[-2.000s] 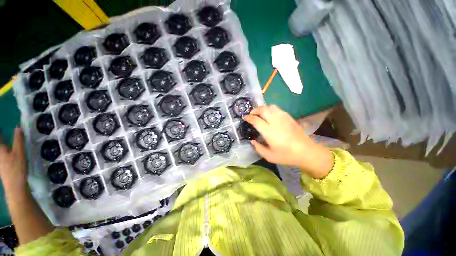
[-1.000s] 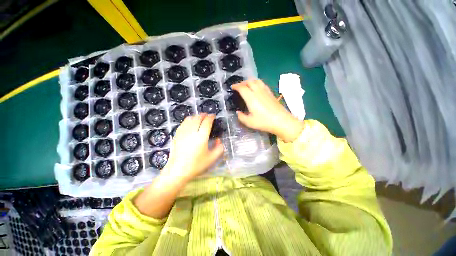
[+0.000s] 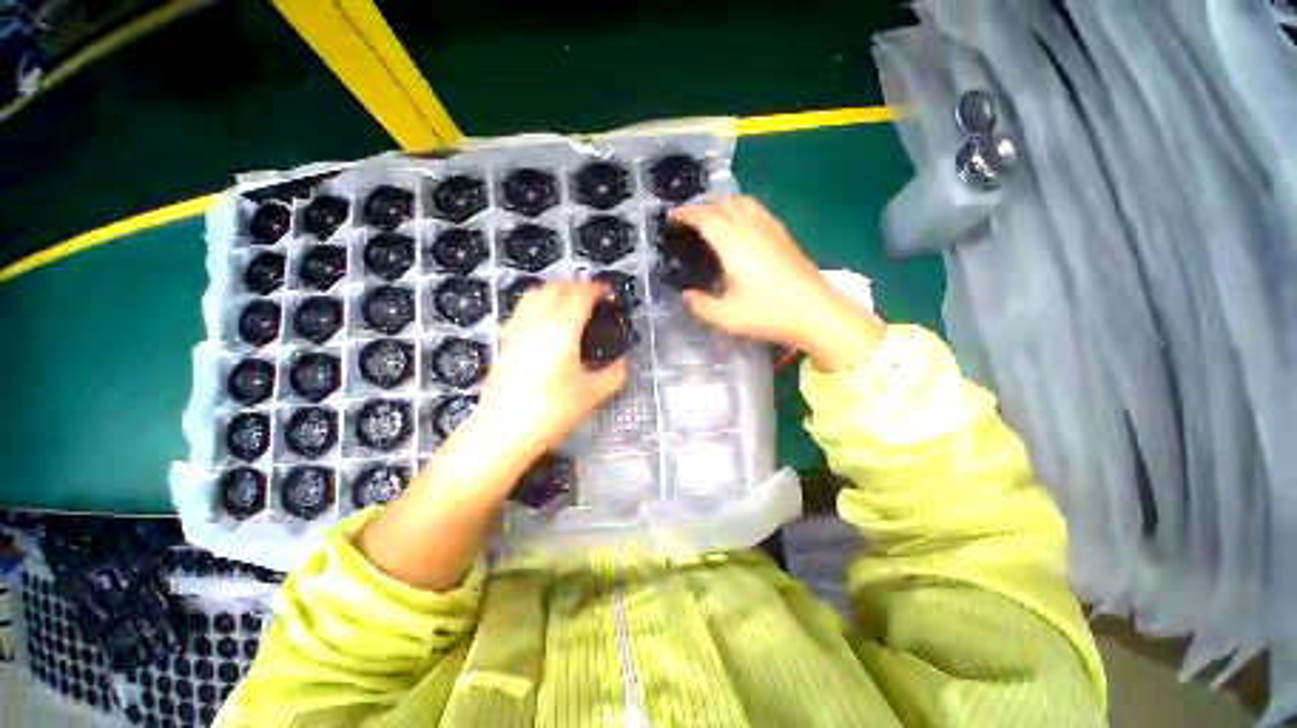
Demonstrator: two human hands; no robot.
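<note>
A translucent white blister tray (image 3: 228, 533) lies flat in front of me, with round black watch cases (image 3: 387, 306) in its pockets. My left hand (image 3: 548, 363) holds black watch cases between fingers and thumb over the third column from the right; their number is hidden. My right hand (image 3: 761, 277) grips black watch cases over the rightmost column, near its second row. Several pockets at the tray's lower right are bare. The white wiping cloth (image 3: 849, 286) shows partly behind my right wrist.
A tall grey-white pile of stacked trays (image 3: 1095, 285) stands at the right. A translucent bottle with a shiny metal top (image 3: 946, 206) is beside it. A yellow post (image 3: 373, 71) stands behind the tray. Filled trays (image 3: 199, 661) and a dark glossy bundle (image 3: 121, 590) are lower left.
My left hand has come from the tray's left edge onto the tray. Both hands have moved away from me up the columns, gathering watch cases. Pockets at the lower right have emptied.
</note>
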